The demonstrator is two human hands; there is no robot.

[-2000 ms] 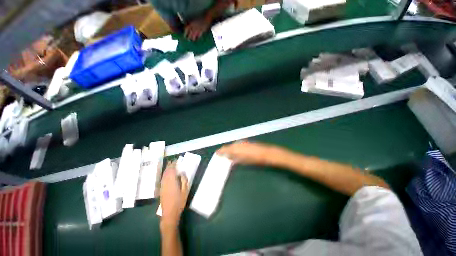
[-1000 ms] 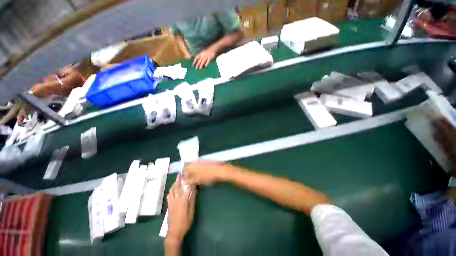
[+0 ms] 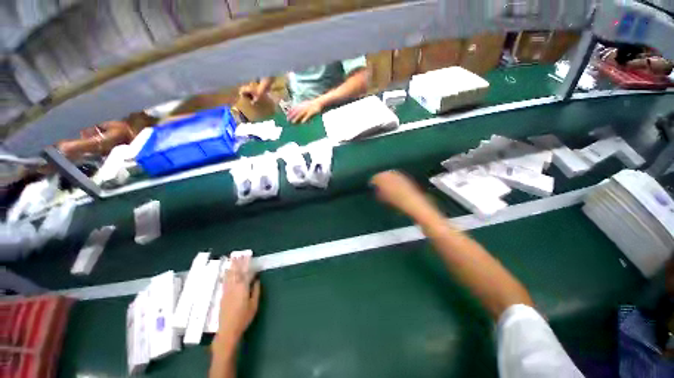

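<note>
My left hand (image 3: pixel 238 299) rests on the right end of a row of white unit cartons (image 3: pixel 162 319) on the green bench top. It covers part of the end cartons, and whether it grips one is unclear. My right hand (image 3: pixel 393 189) is over the green conveyor belt beyond the metal rail, fingers close together and blurred; I cannot tell if it holds anything. To its left, bagged products (image 3: pixel 256 179) in cloudy white pouches with dark patches lie on the belt. To its right is a loose heap of white cartons (image 3: pixel 473 190).
A red divided tray (image 3: pixel 33 332) is at the bench's left end. A pale metal rail (image 3: pixel 340 246) separates bench and belt. A blue bin (image 3: pixel 188 140) and white stacks (image 3: pixel 449 90) stand on the far ledge. Another person's hand (image 3: pixel 304 111) is there. A flat stack (image 3: pixel 632 221) is at right.
My hands have separated: the right moved right over the belt, the left moved left onto the carton row. The pouch that was at my hands is no longer visible there. The view has shifted.
</note>
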